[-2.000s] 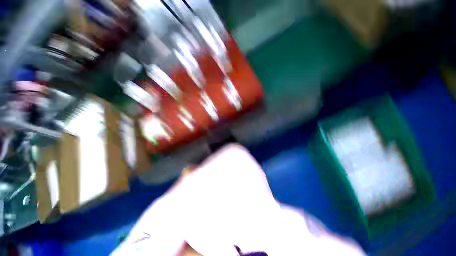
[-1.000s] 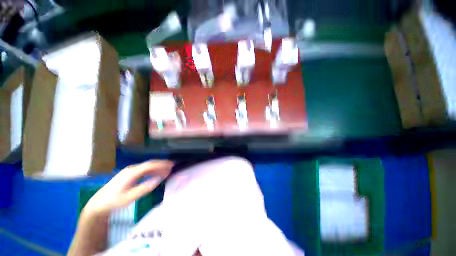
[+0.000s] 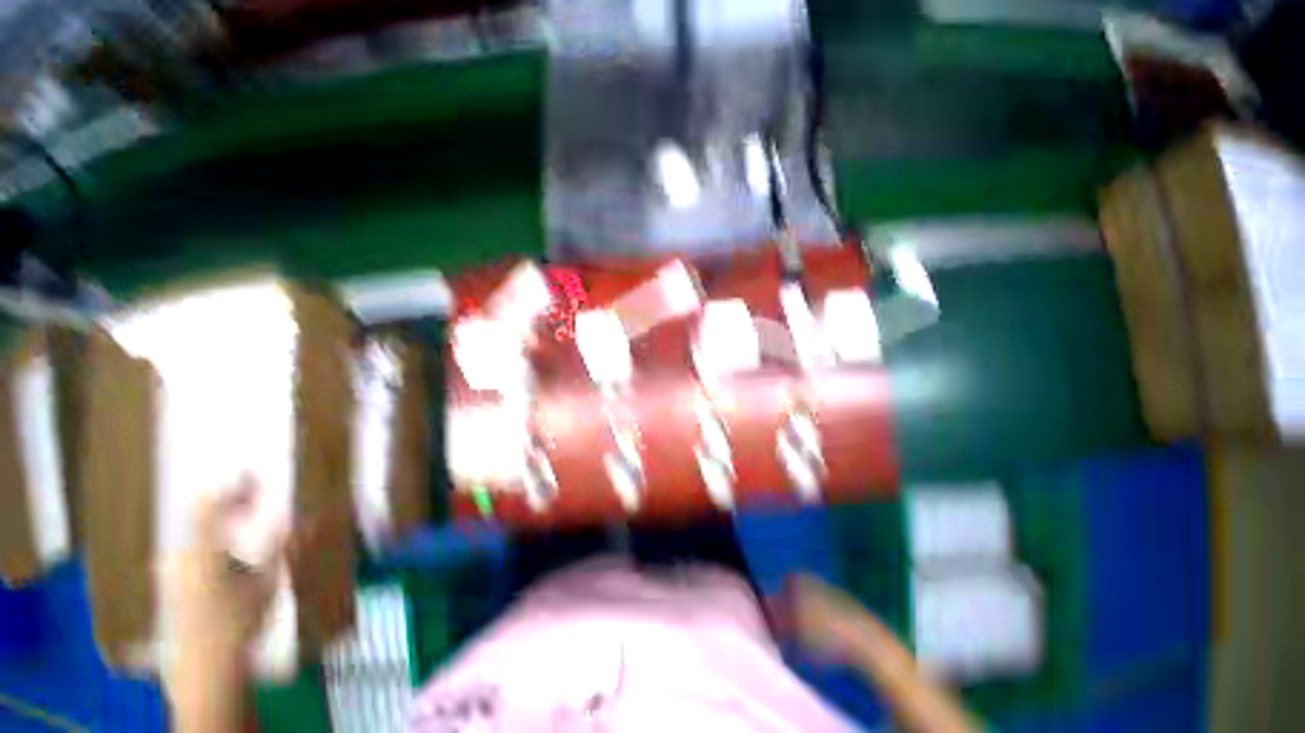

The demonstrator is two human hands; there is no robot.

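Note:
My left hand [image 3: 229, 544] is blurred, over the near part of the open carton [image 3: 126, 487] with white lining at the left; whether it holds something cannot be told. My right hand [image 3: 827, 619] is low in the view, right of my body, blurred, in front of the fixture's near edge. The red-brown test fixture [image 3: 666, 398] lies ahead with several white power adapters [image 3: 730, 337] along its back half. A row of silver-white levers [image 3: 626, 477] runs along its front. Red digits [image 3: 567, 294] glow at the upper left, and a small green spot [image 3: 482, 500] shows at the lower left corner.
A green bin [image 3: 1066, 573] with white adapters stands below the bench at the right. Another group of white adapters [image 3: 369, 659] is at the lower left. Brown cartons [image 3: 1166, 301] stand at the right. A clear greyish tray [image 3: 616, 129] with loose white pieces lies behind the fixture.
The view has straightened and the fixture sits lower in the picture. My left hand has moved from beside my body to over the left carton. My right hand has come into view.

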